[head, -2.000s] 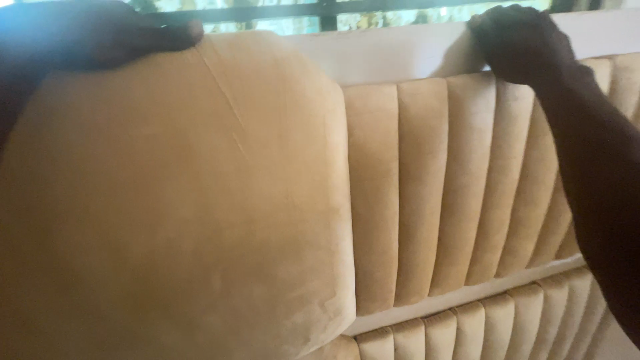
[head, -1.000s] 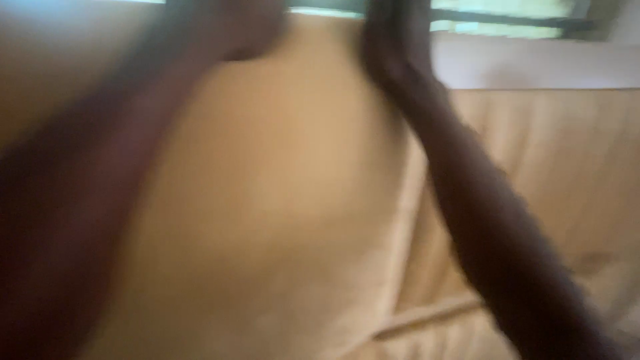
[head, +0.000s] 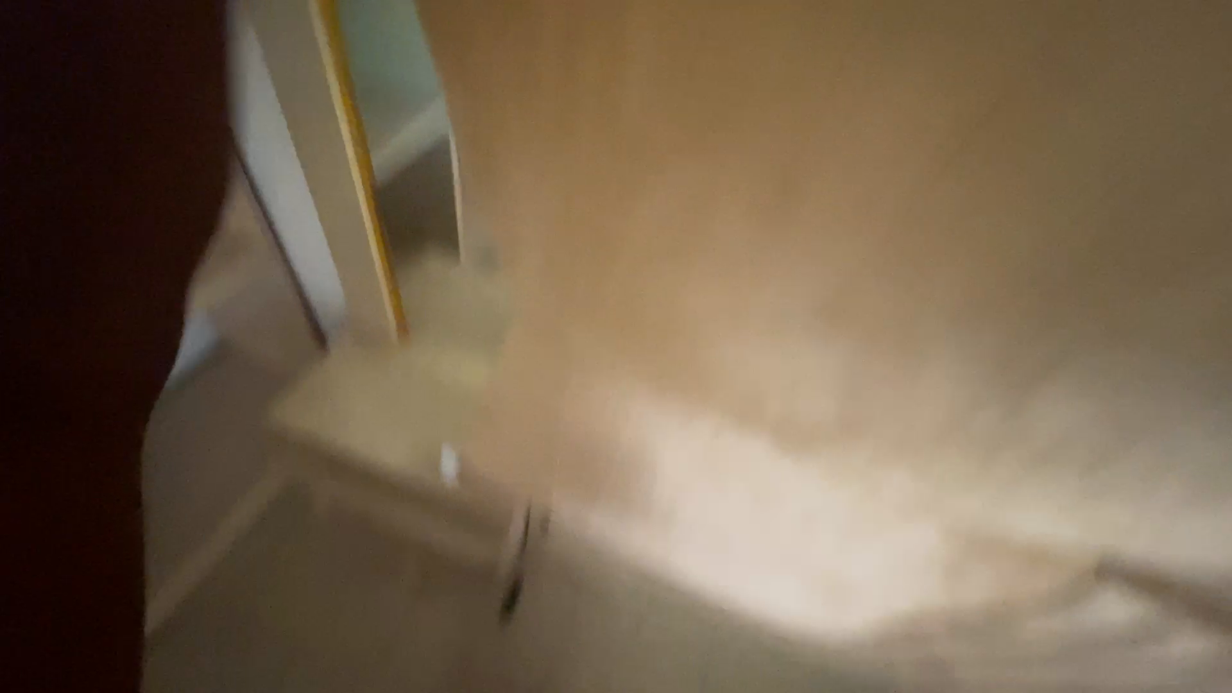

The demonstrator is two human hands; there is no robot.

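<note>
A large tan upholstered panel (head: 770,241) fills the middle and right of the view, very close and blurred, with a bright patch along its lower part. At the left edge is a dark, out-of-focus shape, which may be my left arm; no hand can be made out on it. Neither of my hands shows, so what they hold or touch is hidden.
Beyond the panel's left edge stands a pale upright board or frame (head: 327,173) with a yellow-orange edge. Below it is a low pale flat-topped piece (head: 385,404), too blurred to name. Grey-brown floor (head: 337,597) shows underneath, with a thin dark object near the panel's lower edge.
The view has swung far round, away from the window and the channelled tan panels. Both my hands were at the top edge of the upholstery two seconds ago; they are now out of sight.
</note>
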